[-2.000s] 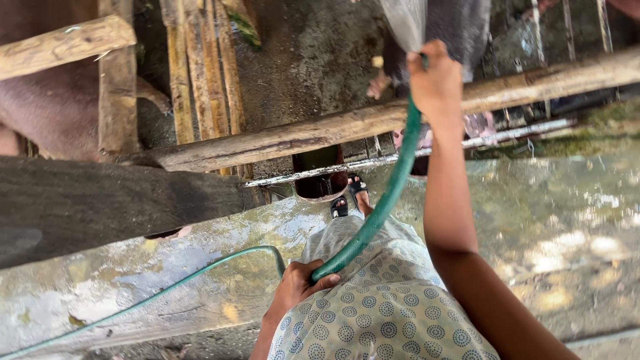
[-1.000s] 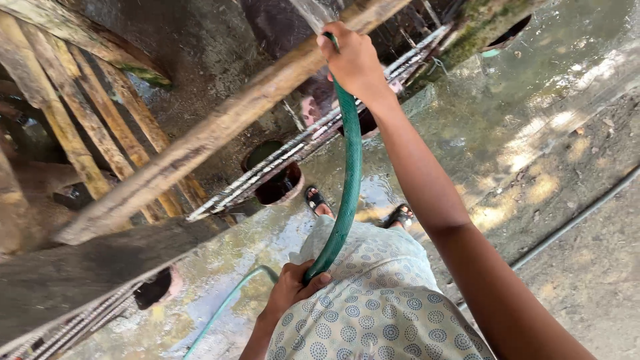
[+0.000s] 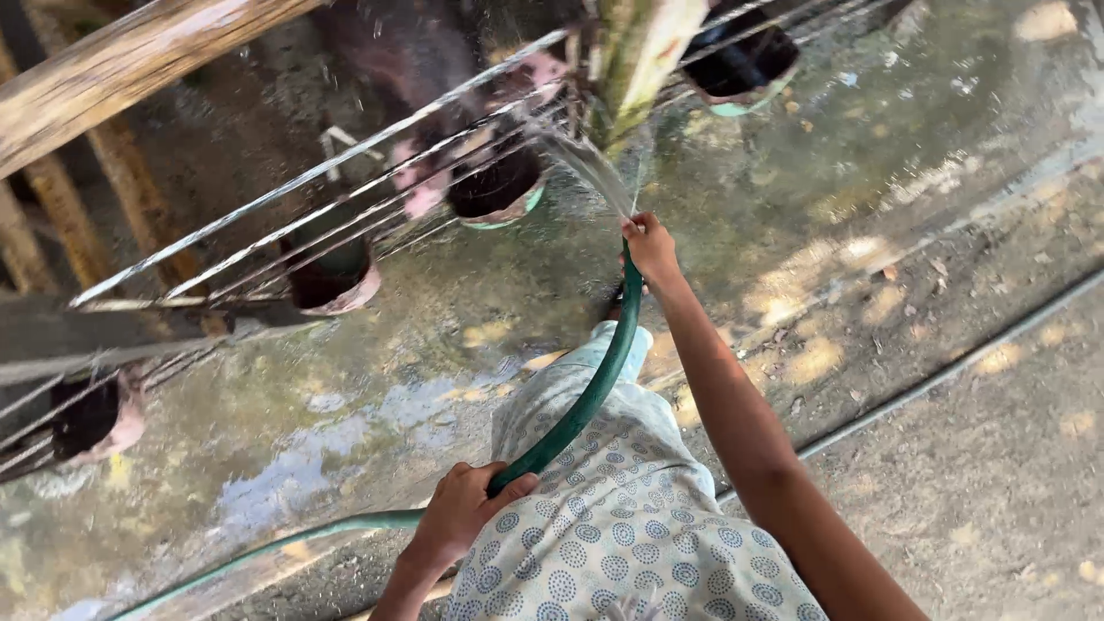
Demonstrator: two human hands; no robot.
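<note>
My right hand [image 3: 651, 250] grips a green rubber hose [image 3: 595, 392] close to its end. Water [image 3: 595, 172] sprays from that end up and to the left, toward the rods of a pen and a bowl-like trough [image 3: 496, 185] behind them. Around the same hose, lower down by my waist, my left hand [image 3: 474, 500] is closed. Between my hands the hose bends in a curve over my patterned clothing; beyond my left hand it trails off to the lower left. Blurred pinkish animal skin [image 3: 423, 172] shows behind the rods.
Metal rods [image 3: 345, 159], a wooden beam [image 3: 147, 73] and a pale post [image 3: 642, 69] bound the pen. More troughs stand at its edge, one at the left [image 3: 332, 276] and one at upper right [image 3: 746, 65]. A grey pipe [image 3: 949, 371] lies along the ground at right, beside wet concrete [image 3: 414, 336].
The view has shifted and turned strongly along the pen. My right hand was over the wooden beam earlier and is now outside the rods. Both hands have kept hold of the hose.
</note>
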